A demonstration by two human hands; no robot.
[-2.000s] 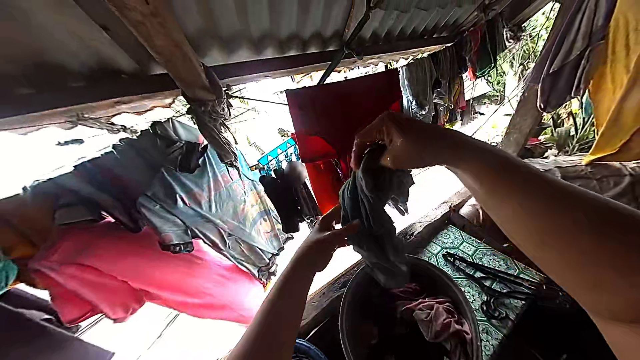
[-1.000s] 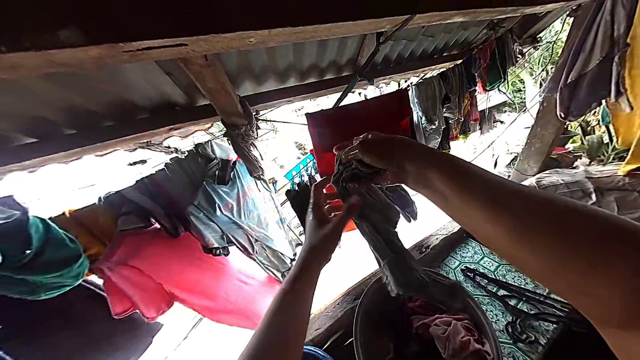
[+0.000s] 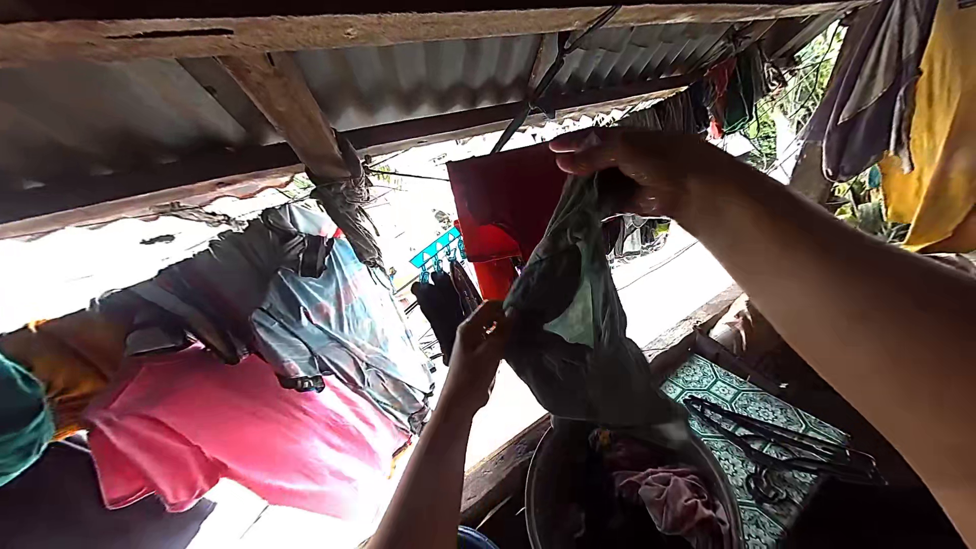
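A dark grey-green wet-looking garment [image 3: 587,366] hangs spread between my two hands. High up, my right hand [image 3: 625,171] grips its upper edge; lower and to the left, my left hand [image 3: 484,343] pinches its side. The garment's lower end hangs over the rim of a round basin [image 3: 537,488], which holds a pinkish crumpled cloth [image 3: 679,503] and darker cloth. Behind the garment hangs a red cloth [image 3: 503,198]. A turquoise clip hanger [image 3: 437,248] with dark items clipped to it is just left of that cloth.
At left, a pink garment [image 3: 244,427] and a grey-blue shirt [image 3: 343,320] hang on a line. Yellow cloth [image 3: 934,137] hangs at upper right. A wooden beam [image 3: 381,27] and post run under corrugated roofing. Black hangers [image 3: 770,442] lie on a green patterned surface beside the basin.
The garment was bunched between my hands and is now opened out wider. My left hand has moved down and away from my right hand.
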